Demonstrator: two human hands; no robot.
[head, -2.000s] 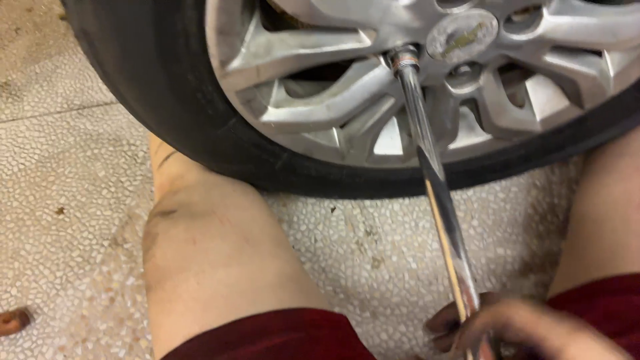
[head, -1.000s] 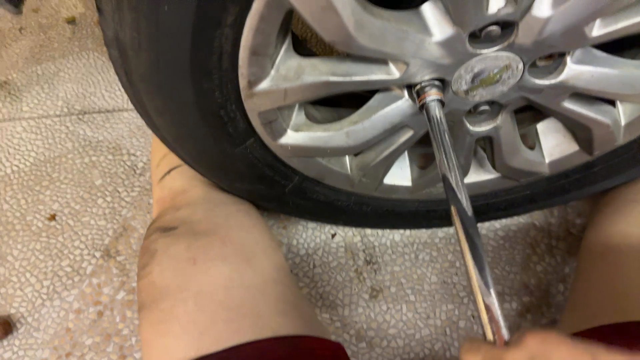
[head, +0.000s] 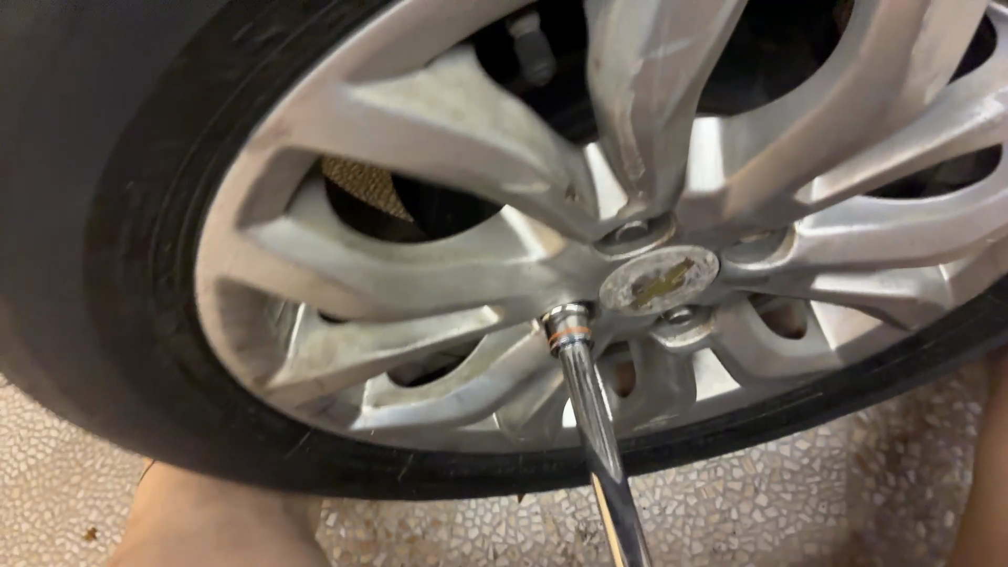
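A chrome socket wrench [head: 600,441] runs up from the bottom edge, and its socket [head: 568,327], marked by an orange ring, sits in a lug-nut recess at the lower left of the hub. Beside the socket is the worn oval center cap [head: 660,280] of the silver multi-spoke wheel [head: 409,276]. Other lug nuts show in recesses above [head: 632,231] and below [head: 680,316] the cap. The wrench's lower end lies outside the view. Neither my left hand nor my right hand is in sight.
The black tire [head: 142,276] surrounds the wheel and fills the left side. My bare legs flank it, one at the lower left [head: 220,524], one at the right edge [head: 984,465]. Beneath is a speckled stone-chip floor [head: 441,531].
The view has moved up and closer to the wheel. A hand seen at the wrench's lower end in both earlier frames is out of view. The socket remains at the same recess.
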